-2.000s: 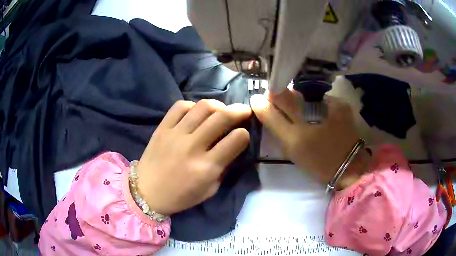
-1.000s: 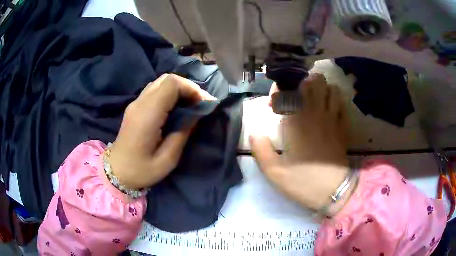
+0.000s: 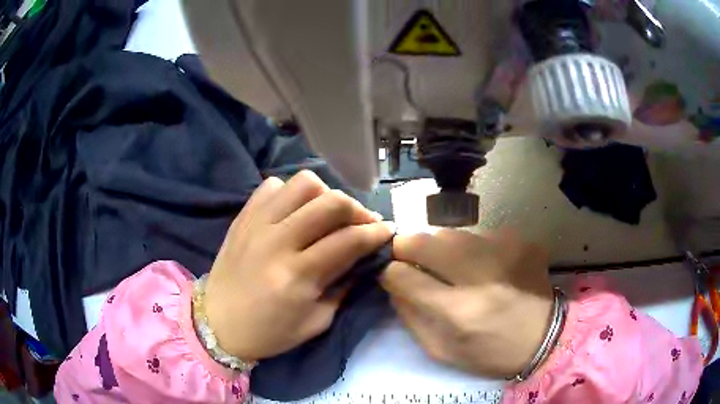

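Note:
The dark garment panel (image 3: 158,166) lies in folds over the left of the table and passes under my left hand. My left hand (image 3: 292,268) grips its right edge, fingers bent over the cloth. My right hand (image 3: 466,300) pinches the same edge, its fingertips touching the left ones just in front of the needle area. The presser foot (image 3: 395,154) shows behind the fingers, partly hidden by the machine head. The white sewing machine head (image 3: 316,71) hangs above. The exact seam between the fingertips is hidden.
A dark knobbed attachment (image 3: 452,207) stands right of the presser foot. A ribbed white dial (image 3: 580,95) is on the machine head. A black cloth scrap (image 3: 608,183) lies on the machine bed at right. Orange-handled scissors (image 3: 703,312) are at the right edge. A printed ruler runs along the front.
My right hand has moved left from the machine bed and taken hold of the cloth edge. My left hand has moved right with the cloth to meet it. The camera view has shifted.

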